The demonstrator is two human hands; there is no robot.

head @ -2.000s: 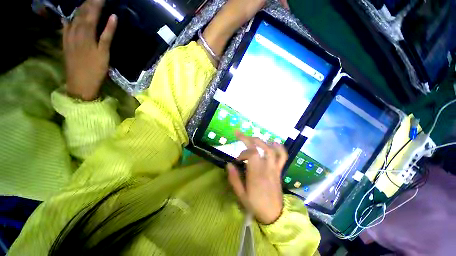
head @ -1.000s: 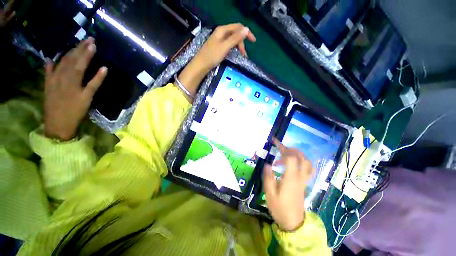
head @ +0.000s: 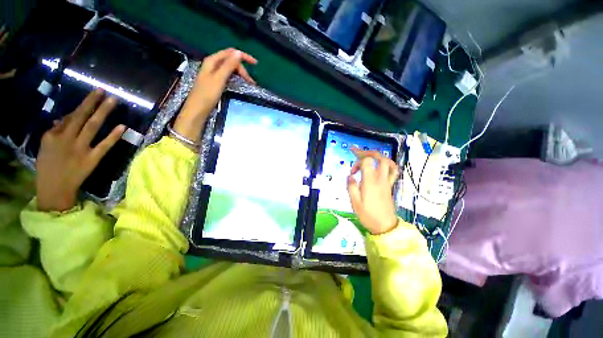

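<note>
Two tablets lie side by side in a silvery lined tray (head: 198, 214). The left tablet (head: 254, 178) has a bright white screen with pale green at its lower part. The right tablet (head: 330, 198) shows app icons on a blue and white screen with green below. My right hand (head: 373, 191) is over the right tablet, a fingertip at the upper part of its screen, holding nothing. My left hand (head: 218, 72) rests at the tray's upper left corner, fingers bent beyond the left tablet's top edge, holding nothing visible.
A neighbour's hand (head: 76, 148) is over dark tablets (head: 119, 66) at the left. More tablets (head: 403, 49) lie in a tray at the far side. A power strip (head: 444, 171) with cables stands on a yellow sheet (head: 423, 198) at the right. A person in pink-purple clothes (head: 522, 224) is beyond.
My right hand has moved from the left tablet across to the upper part of the right one. The right screen now shows icons at its top. The view has turned and shifted.
</note>
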